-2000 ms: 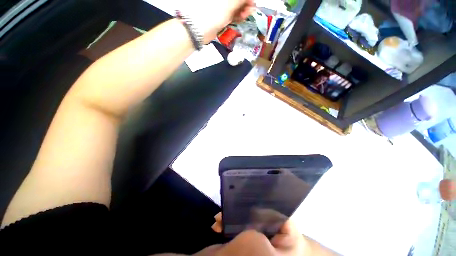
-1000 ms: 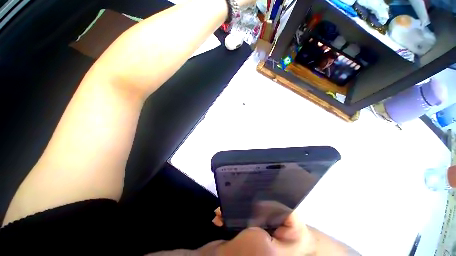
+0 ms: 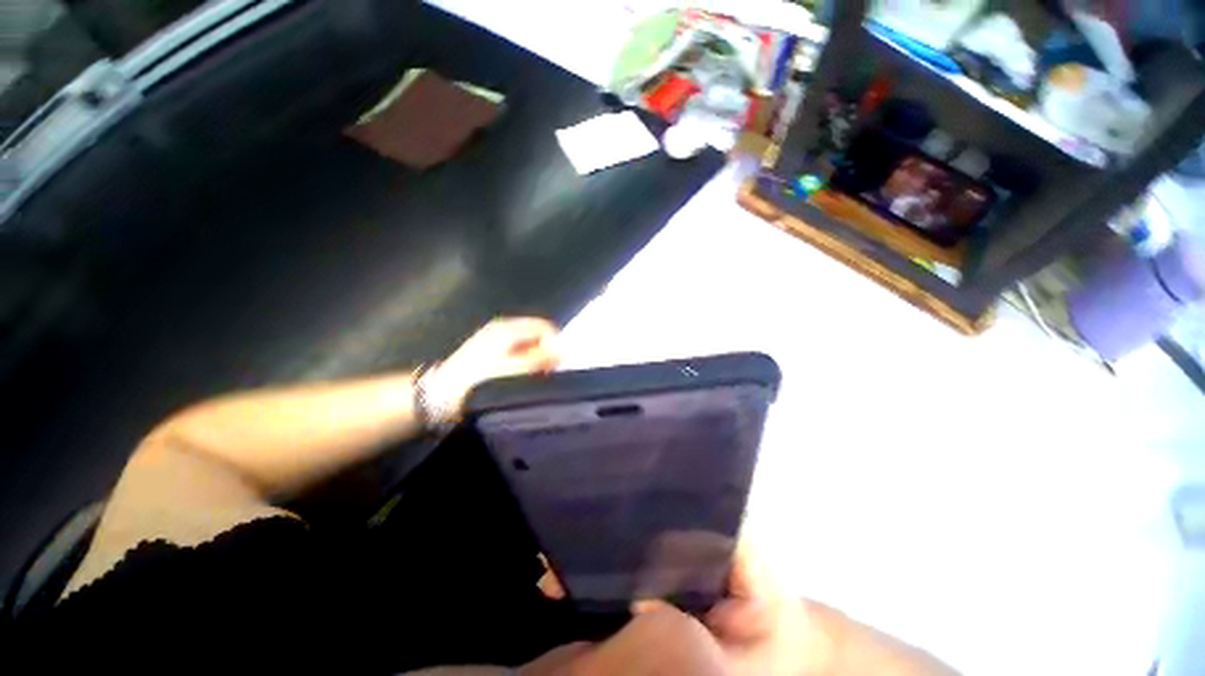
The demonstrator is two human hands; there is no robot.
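A dark smartphone point(image 3: 628, 489) with a dim, greyish-purple lit screen is held tilted in front of me. My right hand point(image 3: 700, 627) grips its lower end, with the thumb side at the right and fingertips showing past the left edge. My left hand point(image 3: 505, 354) is beside the phone's upper left corner, with a beaded bracelet at the wrist. It is blurred with fingers curled, and whether it holds anything cannot be told.
Brown fabric swatches point(image 3: 426, 119) and a white paper slip point(image 3: 605, 141) lie on the black table point(image 3: 264, 277). A dark desk organizer point(image 3: 1044, 218) stands on the white surface point(image 3: 912, 449), beside a pale purple bottle point(image 3: 1123, 301).
My left hand has come back from the clutter at the table's far side to near the phone. The phone sits slightly further left, and the view has shifted.
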